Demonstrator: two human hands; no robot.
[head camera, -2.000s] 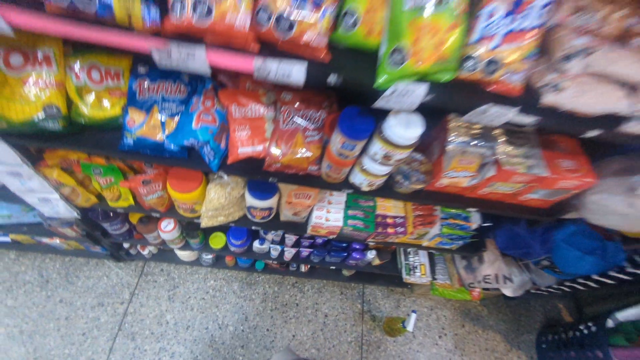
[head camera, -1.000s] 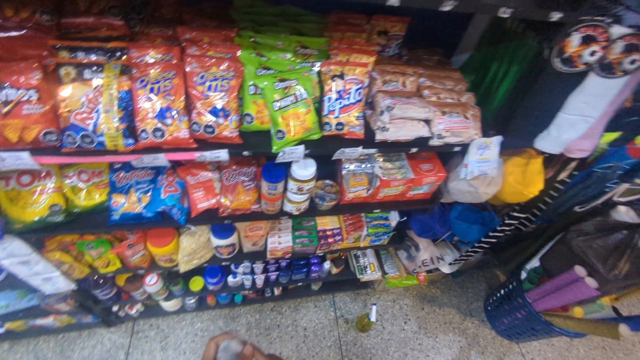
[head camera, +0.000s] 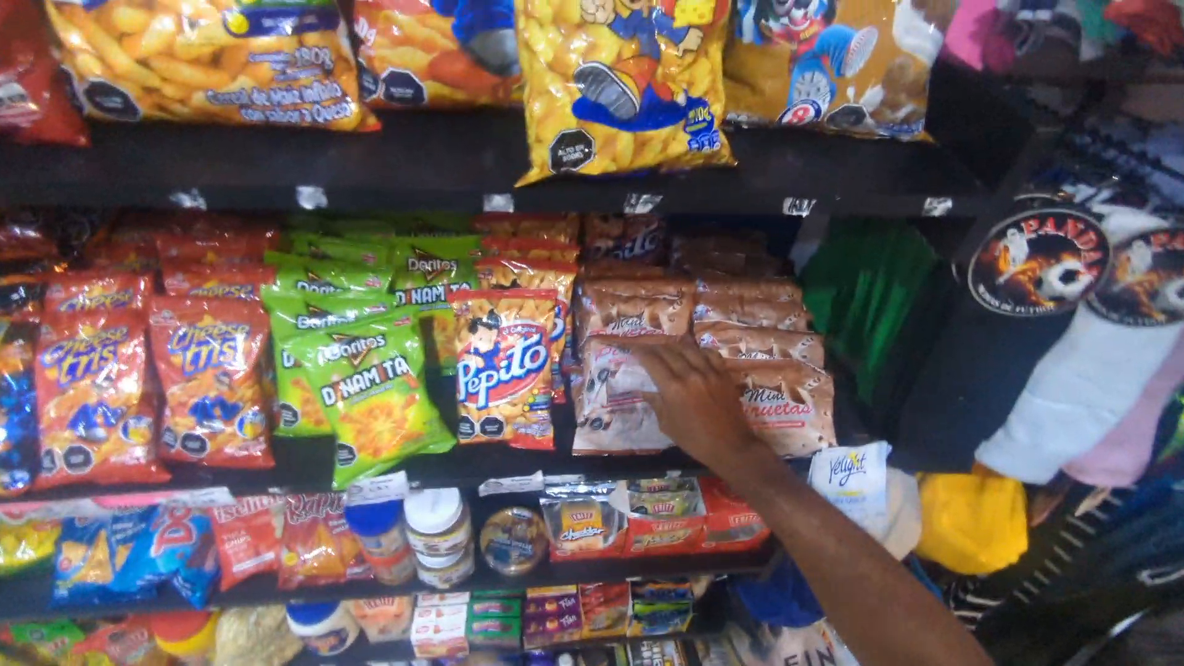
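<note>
My right hand (head camera: 689, 388) reaches in from the lower right and touches the front pale brown snack bag (head camera: 615, 412) in the stack on the middle shelf. Its fingers lie over the bag's upper right; whether they grip it cannot be told. More brown snack bags (head camera: 786, 407) stand just right of the hand. Left of it are a red and yellow Pepito bag (head camera: 504, 365) and green Doritos bags (head camera: 379, 398). My left hand is out of view.
Overhead, a black shelf edge (head camera: 407, 176) carries large snack bags (head camera: 629, 83). Below are jars (head camera: 439, 532) and red cracker boxes (head camera: 661, 532). Socks (head camera: 1064, 388) hang at the right, above a yellow cap (head camera: 971, 523). Cheese Tris bags (head camera: 213, 379) stand at the left.
A hand seen low in the frame one second ago is now up at the brown bags on the middle shelf. The view has moved closer to the shelves and higher.
</note>
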